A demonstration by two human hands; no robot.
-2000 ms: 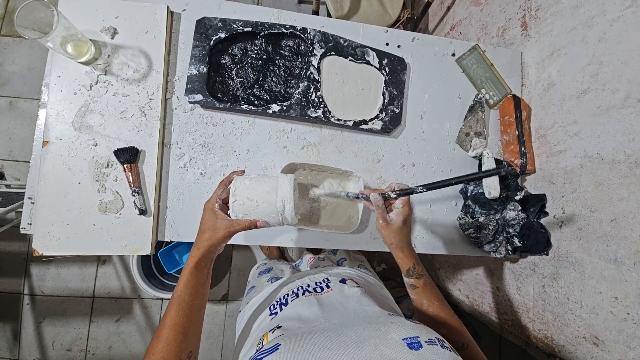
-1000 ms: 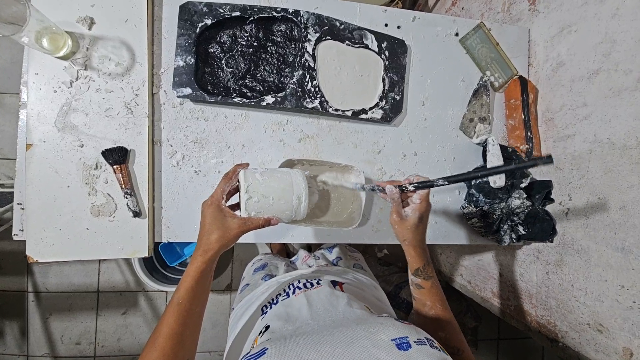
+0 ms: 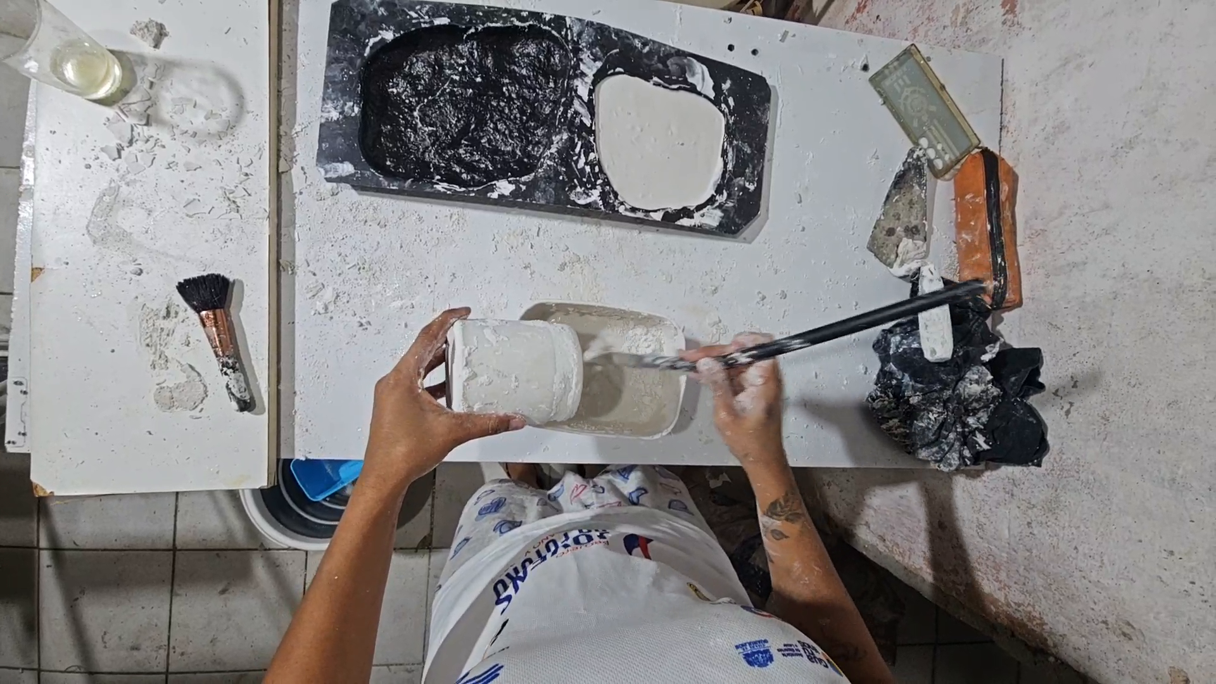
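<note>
My left hand [image 3: 427, 399] grips a white, plaster-crusted cylindrical container [image 3: 518, 370], tipped on its side with its mouth over a shallow rectangular tub [image 3: 632, 404]. Between the fingers of my right hand [image 3: 746, 389] is a long black-handled tool [image 3: 845, 328]; its whitened tip is at the container's mouth, over white powder in the tub. Behind them lies a black mold [image 3: 546, 198] with two hollows. The right hollow holds smooth white material [image 3: 660, 142], while the left one shows a dark, rough surface.
A black-bristled brush [image 3: 218, 328] and a glass with pale liquid [image 3: 85, 66] are on the left board. At the right lie a greenish rectangular box [image 3: 923, 109], a plaster-caked trowel [image 3: 902, 218], an orange zippered pouch [image 3: 986, 228] and crumpled black material [image 3: 950, 389]. A wall borders that side.
The black handle in my right hand has swung, its far end rising in view and then dropping slightly. The container stays tipped over the tub in my left hand.
</note>
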